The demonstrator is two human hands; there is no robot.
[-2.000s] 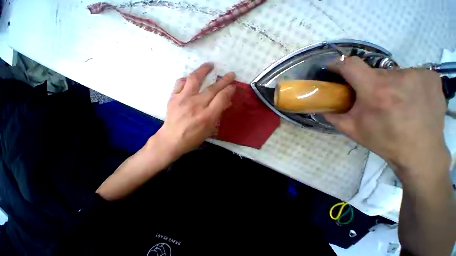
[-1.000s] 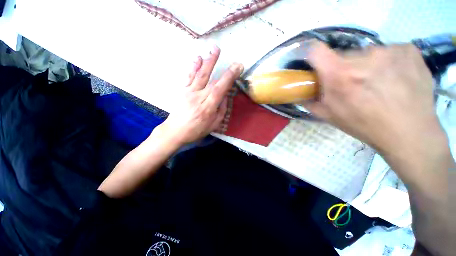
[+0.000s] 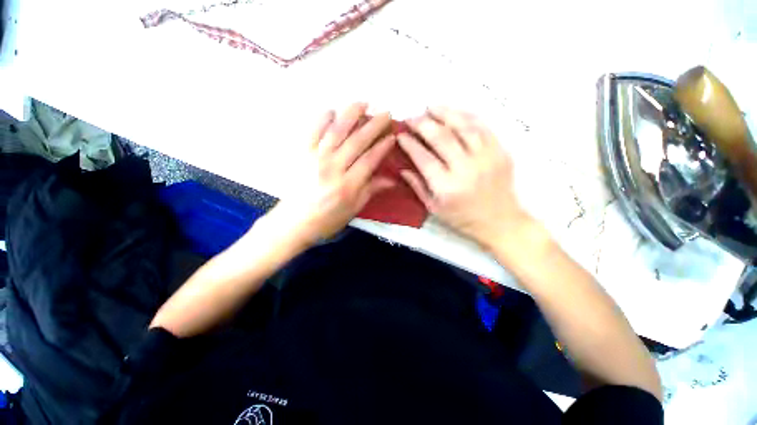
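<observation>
A small red patch pocket piece (image 3: 394,203) lies plain side up near the table's front edge, partly hidden under both hands. My left hand (image 3: 344,170) lies on its left part with fingers slightly spread. My right hand (image 3: 465,170) is on its right part, fingertips close to the left fingertips at the far edge. Whether the fingers pinch the cloth or only press on it cannot be told. The steam iron (image 3: 664,158) stands at the right, away from both hands, its wooden handle (image 3: 715,108) free.
A narrow crinkled plaid strip (image 3: 332,37) lies bent on the white table (image 3: 207,124) beyond the hands. Dark clothing (image 3: 83,249) is heaped below left, beside a blue object (image 3: 207,217) and pale crumpled cloth (image 3: 70,137). The iron's black rear parts reach the right edge.
My right hand has let go of the iron, now set down farther right, and has come onto the red piece beside my left hand. The left hand stays at the piece's left part.
</observation>
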